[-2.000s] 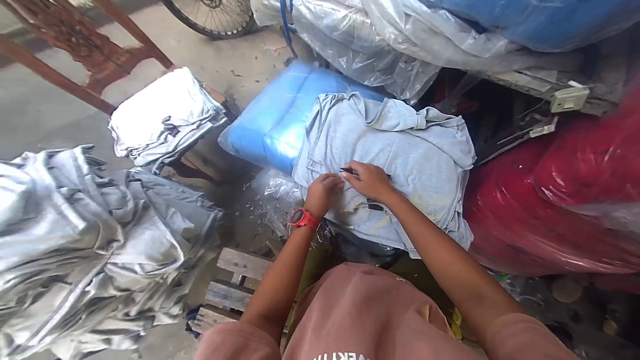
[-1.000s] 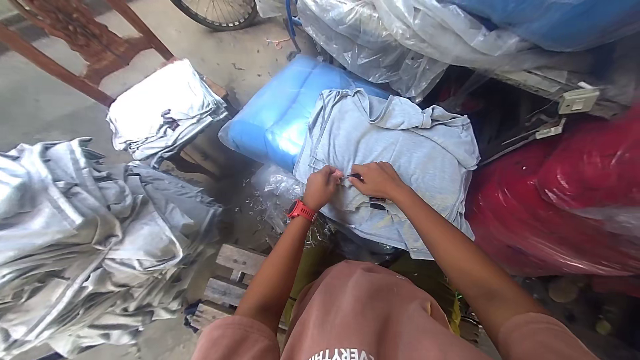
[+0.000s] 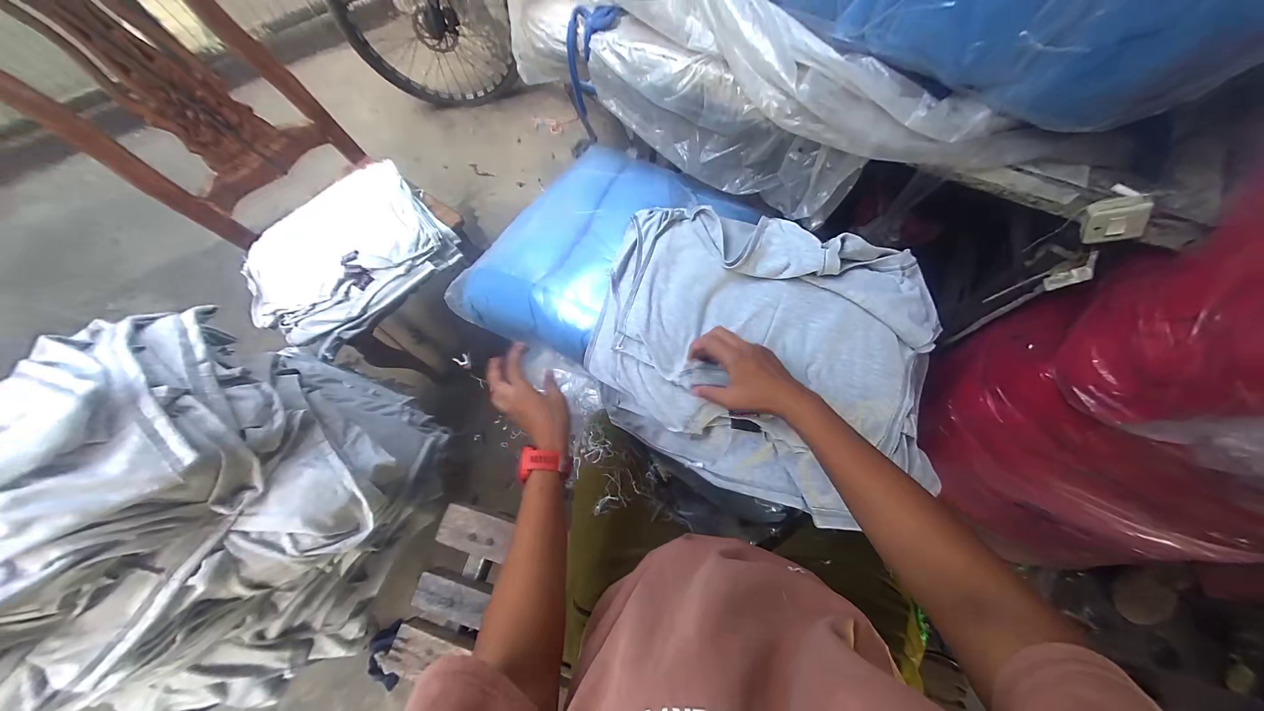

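Observation:
Light grey garments (image 3: 780, 296) lie in a stack in front of me, partly over a blue bundle wrapped in clear plastic (image 3: 563, 247). My right hand (image 3: 741, 373) rests on the top garment with its fingers curled; whether something small is under them cannot be told. My left hand (image 3: 528, 395), with a red watch (image 3: 543, 462) at the wrist, is off the cloth to the left, fingers apart, over clear plastic (image 3: 573, 390) and loose thread scraps (image 3: 602, 464). A small dark piece (image 3: 746, 425) shows on the cloth just below my right hand.
Folded white garments (image 3: 341, 247) lie on a carved wooden chair (image 3: 227, 188). A large heap of grey garments (image 3: 197, 474) fills the left side. Red plastic-wrapped bundles (image 3: 1106, 415) stand at the right, and a bicycle wheel (image 3: 434, 49) is at the back. A slatted wooden seat (image 3: 454, 597) is below.
My two hands were together on the garment; now my left hand has moved off to the left and opened. The small dark object held between the fingers earlier can no longer be made out.

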